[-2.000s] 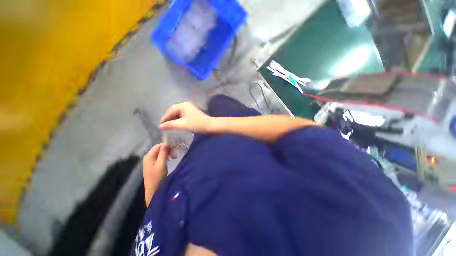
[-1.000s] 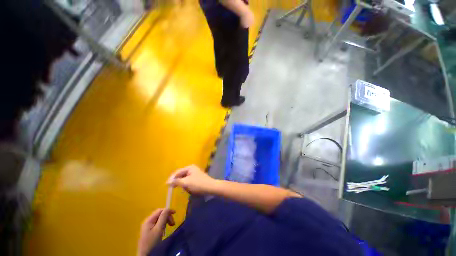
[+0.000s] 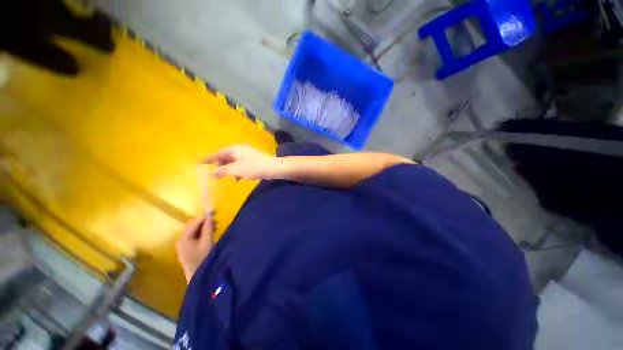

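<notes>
A short white lead (image 3: pixel 206 191), blurred, stands nearly straight between my two hands, over the yellow floor. My left hand (image 3: pixel 195 247), at the lower left, is closed around its lower end. My right hand (image 3: pixel 240 163), above it, has its fingertips at the upper end; thumb and forefinger seem to pinch it, the other fingers partly spread. Blur hides any terminal on the lead.
A blue bin (image 3: pixel 372 92) holding pale wire pieces stands on the grey floor (image 3: pixel 239 51) ahead. A blue stool (image 3: pixel 471 34) is at the upper right. A person's dark shoes (image 3: pixel 58 55) show at the upper left. A metal frame (image 3: pixel 113 294) is at the lower left.
The view has turned: the green bench and its wire bundle have left the picture, and a blue stool has come in. The lead stays between both hands.
</notes>
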